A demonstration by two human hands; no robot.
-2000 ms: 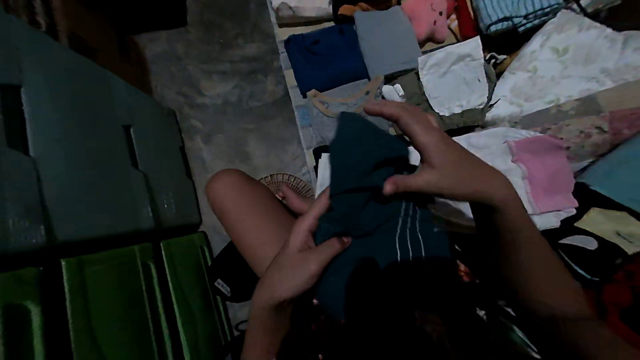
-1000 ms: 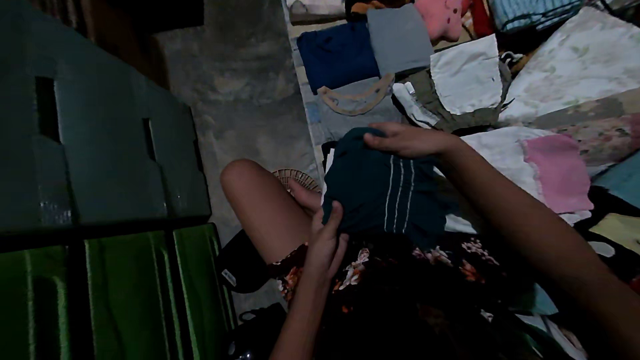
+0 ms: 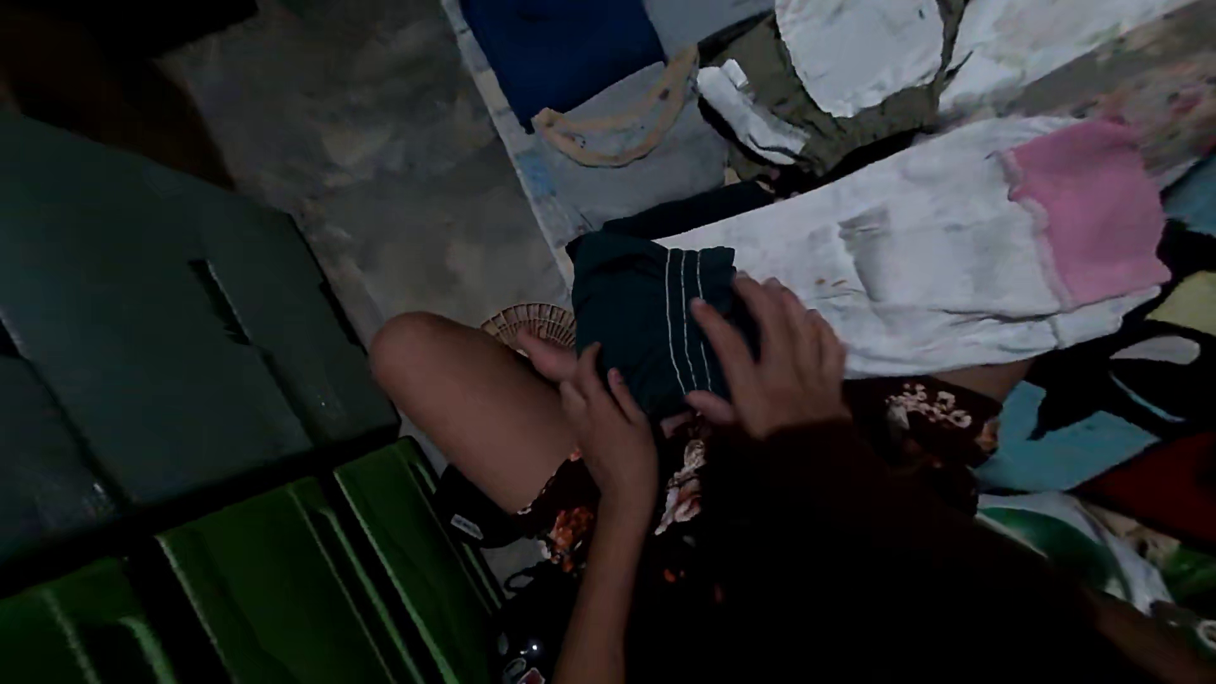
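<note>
A folded dark teal garment (image 3: 627,304) with several pale stripes lies over my lap, its far edge by a white cloth (image 3: 912,256). My left hand (image 3: 613,427) touches its near left edge, fingers pointing away from me. On its right part rests my right hand (image 3: 774,356), fingers spread over and beside the stripes. Whether either hand grips the fabric cannot be told. The white cloth with a pink piece (image 3: 1092,209) on it stretches to the right. Beyond the teal garment lies a grey garment (image 3: 627,176) with a tan neckline.
Green drawers (image 3: 256,570) and a grey-green plastic cabinet part (image 3: 142,332) stand at the left, beside a bare grey floor (image 3: 408,161). A navy folded cloth (image 3: 570,57), an olive cloth (image 3: 826,142) and other garments lie ahead. A woven round object (image 3: 527,318) is near my foot.
The teal garment, held up in both hands two seconds ago, now lies lower and is folded smaller. My right hand has moved from its far edge onto its right side. The view has shifted closer.
</note>
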